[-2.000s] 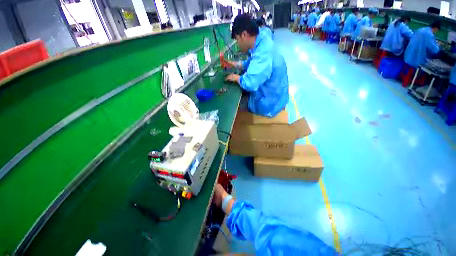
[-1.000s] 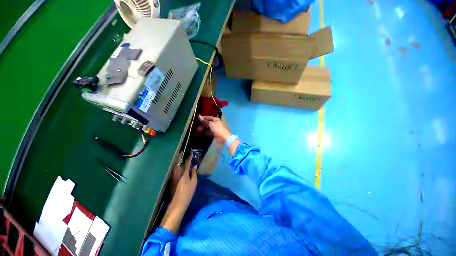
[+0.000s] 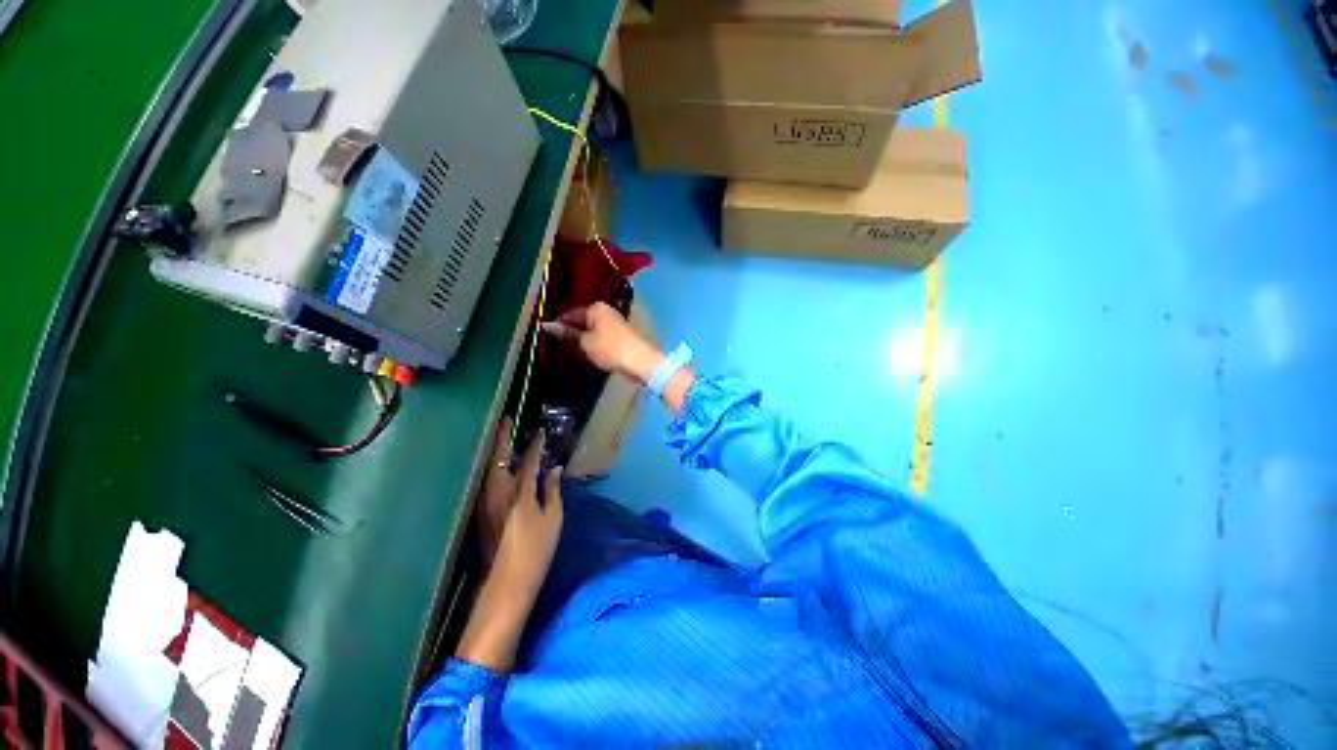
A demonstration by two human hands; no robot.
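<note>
My right hand (image 3: 613, 343), with a pale band on its wrist, reaches below the bench edge beside a dark red thing (image 3: 590, 276). Its fingertips are close together; whether they hold something is too small to tell. My left hand (image 3: 524, 506) is low at the bench edge, its fingers at a small dark, shiny thing (image 3: 556, 428). Whether it grips that thing is unclear. The space under the bench edge is dark and partly hidden.
On the green bench (image 3: 374, 535) are a beige power supply (image 3: 396, 161), a black lead (image 3: 276, 421), tweezers (image 3: 298, 507) and white, grey and red sheets (image 3: 198, 659). A yellow cord (image 3: 562, 123) hangs at the edge. Cardboard boxes (image 3: 763, 103) stand on the floor.
The view has turned down onto the bench edge. Since one second ago, my right hand has moved slightly towards the bench; my left hand stays low at the edge.
</note>
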